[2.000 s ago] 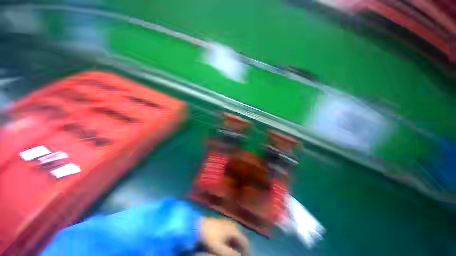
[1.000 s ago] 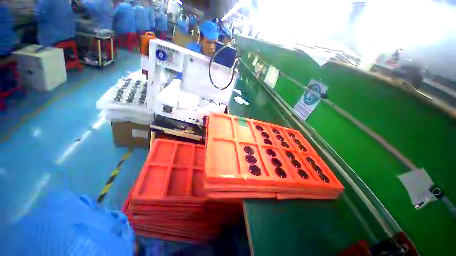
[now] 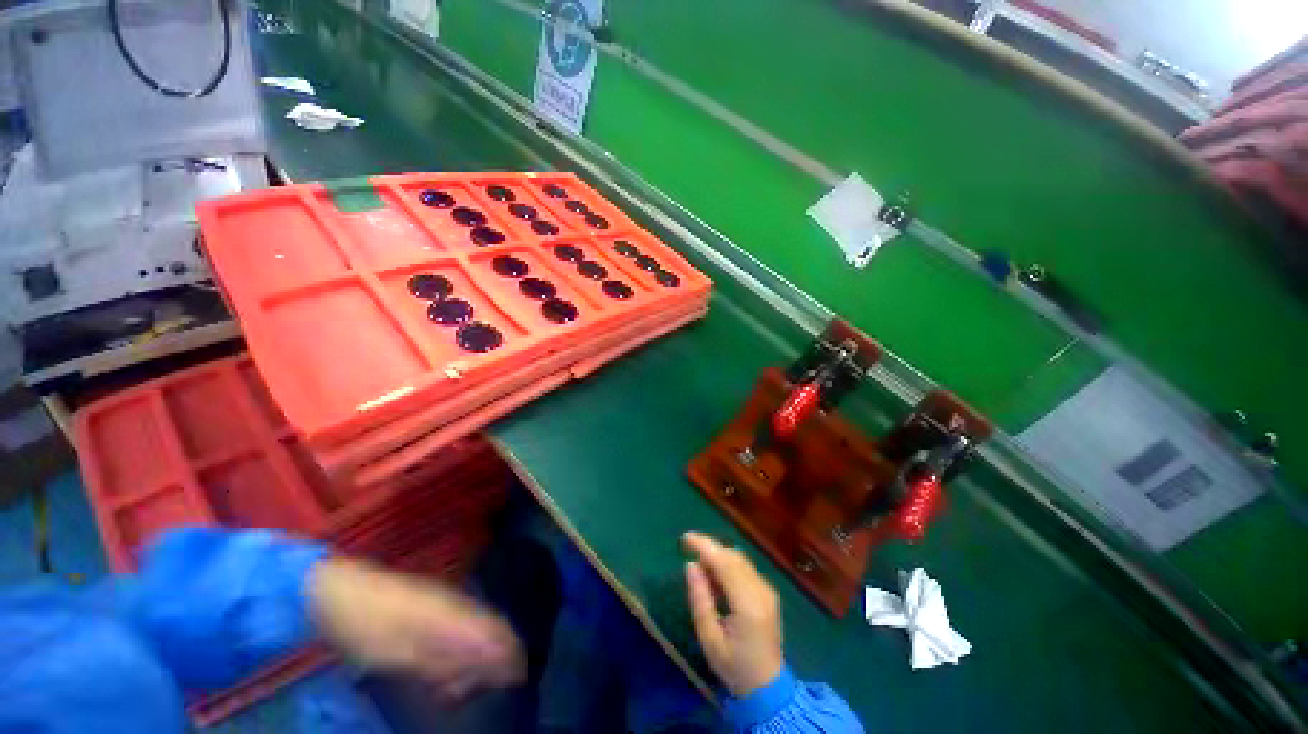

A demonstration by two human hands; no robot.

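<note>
My left hand (image 3: pixel 430 638) is blurred at the lower left, in front of the tray stacks; its fingers cannot be made out. My right hand (image 3: pixel 739 617) is over the bench edge, left of the white cloth, with thumb and fingers a little apart and nothing visible in it. The reddish-brown clamp fixture (image 3: pixel 789 495) sits just beyond it, with two red-handled toggle clamps (image 3: pixel 796 409), (image 3: pixel 918 505). An orange-red tray (image 3: pixel 337 323) on a stack holds glossy black discs (image 3: pixel 478 337) in threes in several pockets; the pockets at its left hold no discs.
A lower stack of red trays (image 3: pixel 237 480) stands beside the bench. The crumpled white cloth (image 3: pixel 918 620) lies right of the fixture. A white machine (image 3: pixel 108 237) is at the far left. The green panel (image 3: pixel 717 172) runs behind, with a clipped instruction sheet (image 3: pixel 1148 456).
The view has swung from the aisle and machine to the bench, so the fixture and white cloth are fully in view. Both hands now show. The discs sit in the same tray pockets.
</note>
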